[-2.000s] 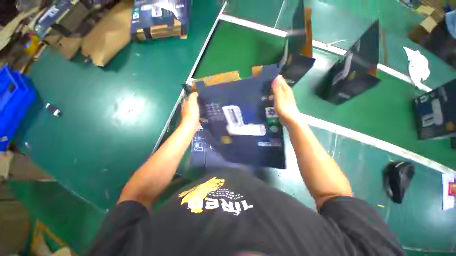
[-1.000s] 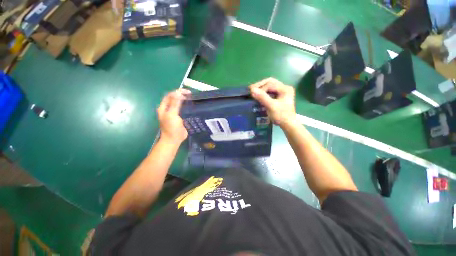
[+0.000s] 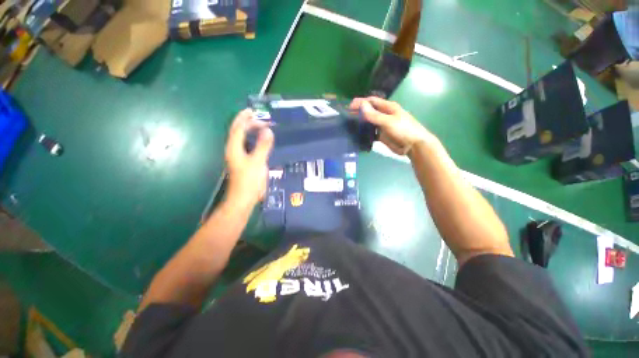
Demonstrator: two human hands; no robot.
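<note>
A dark navy printed carton [image 3: 312,136] is held between my two hands in front of me, turned so a plain dark side faces me. It is somewhat blurred. My left hand [image 3: 246,150] grips its left end. My right hand [image 3: 392,126] grips its right end near the top corner. Below it, a flat carton blank [image 3: 319,203] with a white product picture and a small orange mark lies against my body.
A green conveyor [image 3: 448,129] carries standing navy cartons [image 3: 539,119] at right and a blurred carton [image 3: 392,70] beyond my hands. Carton bundles [image 3: 214,17] and kraft cardboard [image 3: 133,38] lie upper left. A black object [image 3: 544,241] lies right, a blue bin [image 3: 10,129] left.
The held carton has turned from its picture face to a plainer side and moved slightly up, showing the blank beneath. The standing cartons have shifted right in view. A blurred carton now shows beyond my hands.
</note>
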